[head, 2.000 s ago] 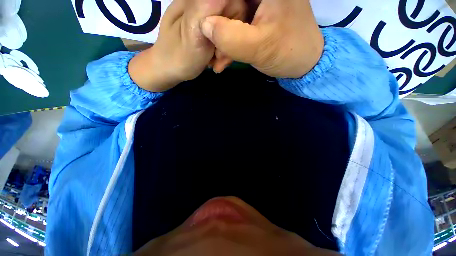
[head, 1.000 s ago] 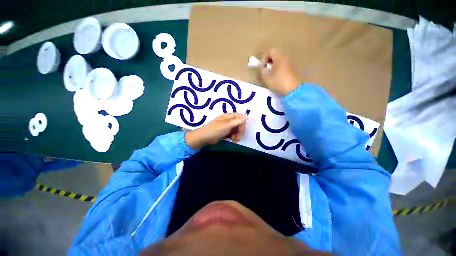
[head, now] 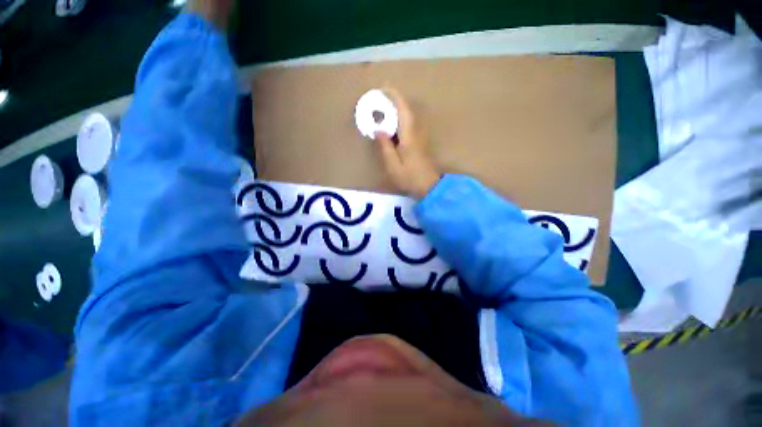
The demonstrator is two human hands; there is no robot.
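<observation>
My right hand is above the brown cardboard sheet. Its fingers hold a small white ring piece with a centre hole at the edge. My left arm reaches far forward on the left. My left hand is blurred and cut off by the top edge, so what it does is hidden. The white backing sheet with rows of dark curved adhesive strips lies near my body, partly under my right sleeve.
White round housings stand at left on the dark green bench, partly hidden by my left sleeve. A touching pair of small white rings lies lower left. Crumpled blank white sheets lie at right. A pale rail runs behind the cardboard.
My left hand has moved from the backing sheet far forward to the top left. My right hand has moved left with the white piece, whose ring face now shows. The view has shifted.
</observation>
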